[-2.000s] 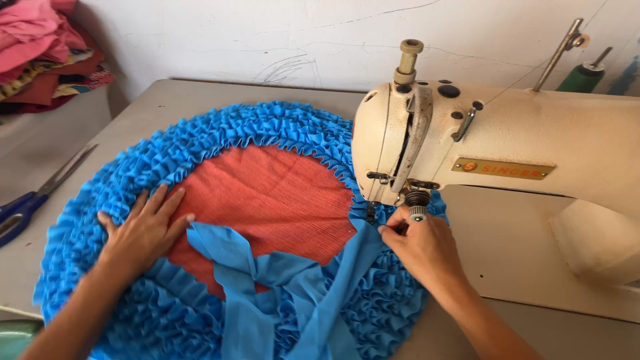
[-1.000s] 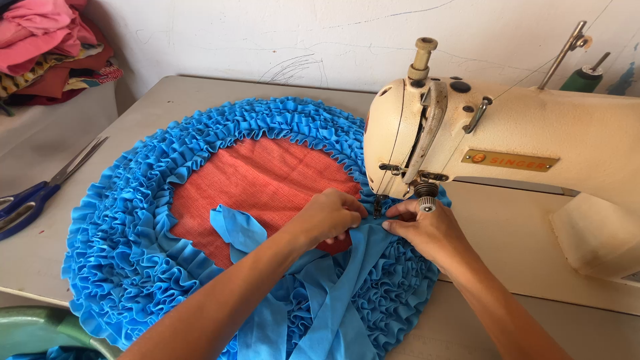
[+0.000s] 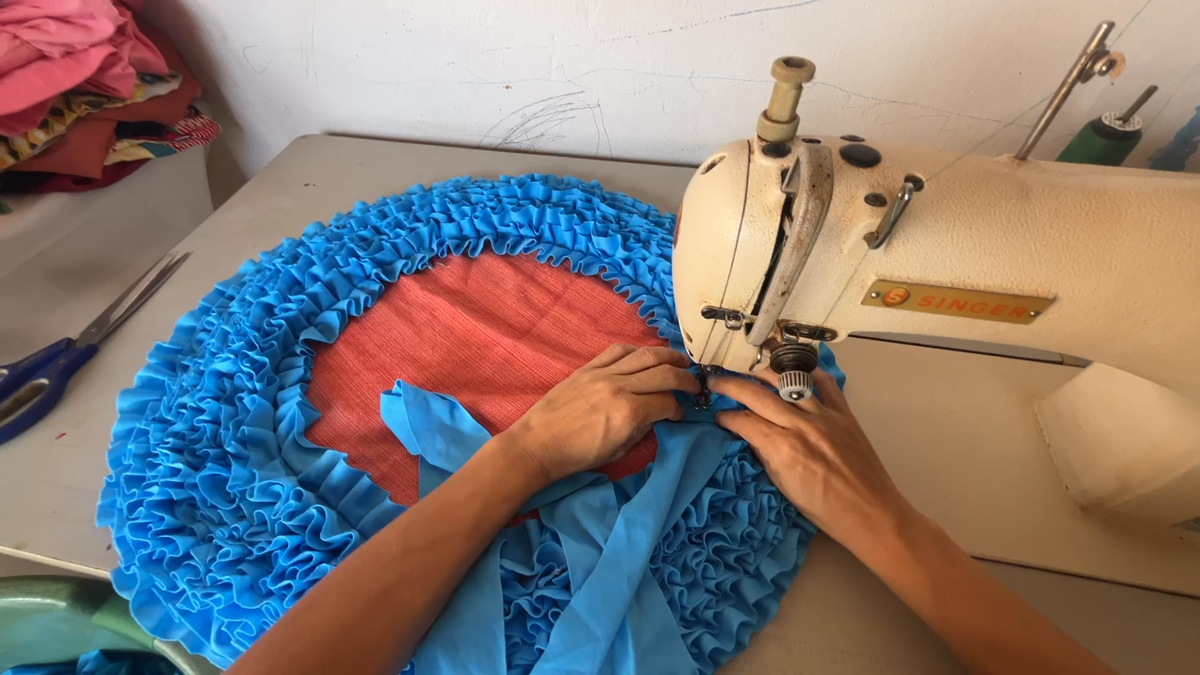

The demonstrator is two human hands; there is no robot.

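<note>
A round piece with a coral-red woven fabric centre [image 3: 487,328] and rows of blue ruffles [image 3: 234,450] lies under the head of a cream Singer sewing machine [image 3: 956,225]. A long loose blue fabric strip [image 3: 619,553] runs from the presser foot [image 3: 702,386] toward the front. My left hand [image 3: 605,408] rests over the red centre, its fingertips on the cloth just left of the foot. Right of the foot, my right hand [image 3: 797,436] has its fingertips on the blue strip; some of its fingers are behind the machine's knob. Whether either hand pinches the cloth is hidden.
Blue-handled scissors [image 3: 80,347] lie on the table [image 3: 309,164] at the left. Folded fabrics [image 3: 84,84] are piled at the back left. A green basin [image 3: 66,605] with blue cloth stands at the lower left. A green thread spool [image 3: 1102,139] is behind the machine.
My left hand has moved right, from the ruffles at the left to beside the presser foot. My right hand has stayed near the foot, its fingers now spread more around it.
</note>
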